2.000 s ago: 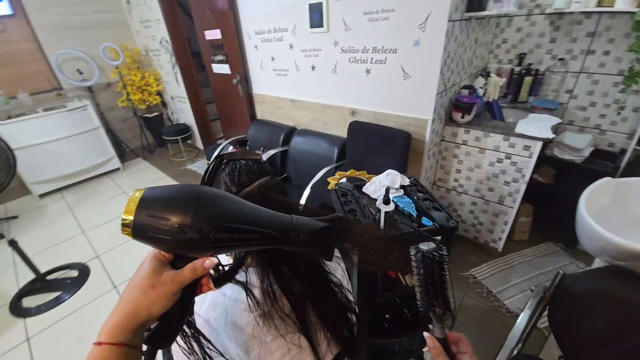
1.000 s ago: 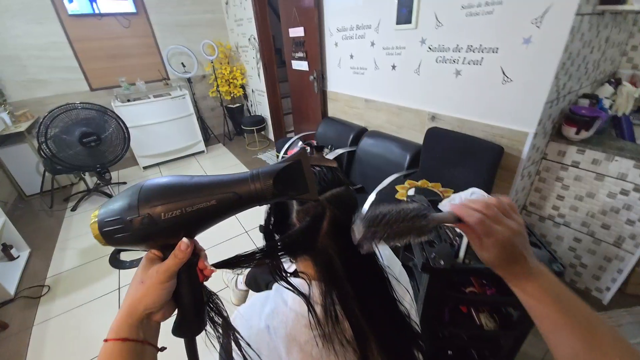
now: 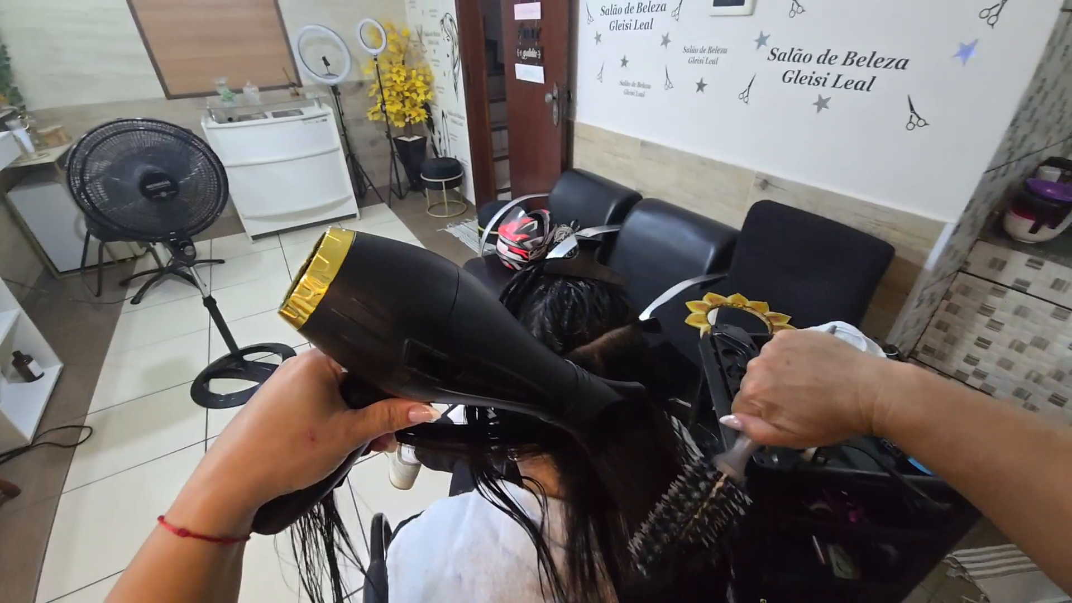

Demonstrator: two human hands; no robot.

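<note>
My left hand [image 3: 314, 427] grips the handle of a black hair dryer [image 3: 444, 318] with a gold rear ring. The dryer's nozzle points down to the right, over the dark hair of a seated person [image 3: 569, 310] with a white cape [image 3: 469, 548] on the shoulders. My right hand [image 3: 804, 389] is closed on the handle of a round bristle hairbrush [image 3: 691, 515], whose barrel lies against the lengths of hair just below the nozzle. Wet strands hang below my left hand. Whether that hand also pinches some hair, I cannot tell.
A black salon trolley [image 3: 837, 519] stands close on the right, with a sunflower-edged item [image 3: 737, 308] on top. Black chairs [image 3: 670, 251] line the wall, a helmet [image 3: 528, 237] on one. A pedestal fan [image 3: 149, 180] stands at left, its round base [image 3: 239, 375] on the floor.
The brush has moved from beside the top of the hair down to its lengths. The dryer's nozzle, raised a second ago, now tilts downward over the brush.
</note>
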